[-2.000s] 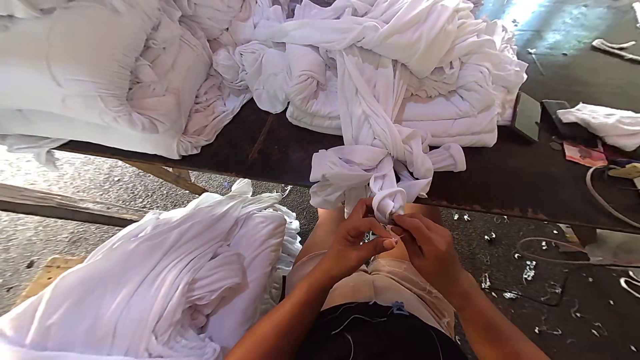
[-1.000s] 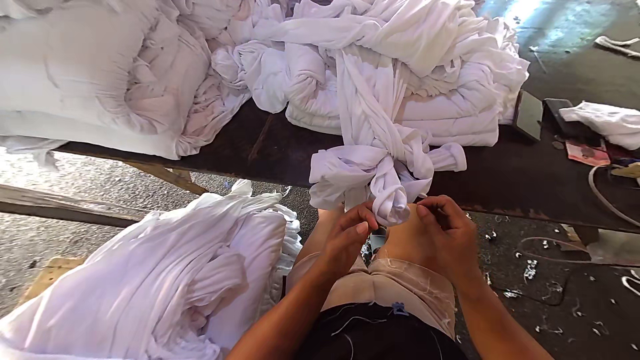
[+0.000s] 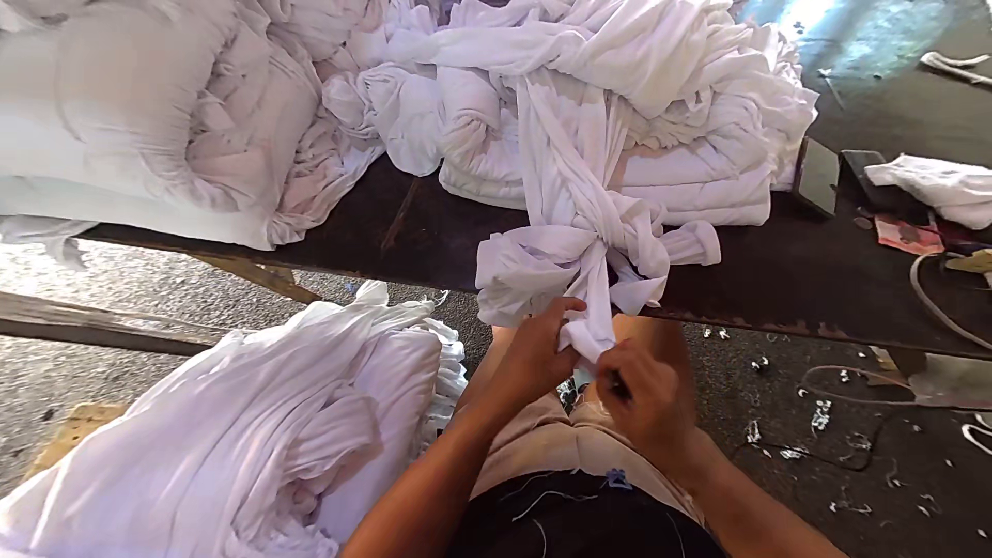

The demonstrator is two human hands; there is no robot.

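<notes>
A large bundle of white fabric (image 3: 697,116) lies on the dark table (image 3: 434,240). From its front hangs a knotted strip of white fabric (image 3: 601,225), with loops spread over the table's near edge. My left hand (image 3: 542,349) grips the lower end of this strip, above my lap. On the right side of the same end, my right hand (image 3: 635,380) is closed on the cloth, fingers curled. The two hands are close together, with a short folded piece of the strip between them.
More white fabric (image 3: 116,101) is heaped at the table's left, and another pile (image 3: 256,418) sits low at my left. To the right are a dark flat device (image 3: 818,177), a white cloth (image 3: 942,182) and a reddish paper (image 3: 907,234). Scraps litter the floor.
The end of the strip, bunched up near the knot before, is now drawn down toward my lap. My right hand, apart from the fabric one second ago, has moved left and closed on it.
</notes>
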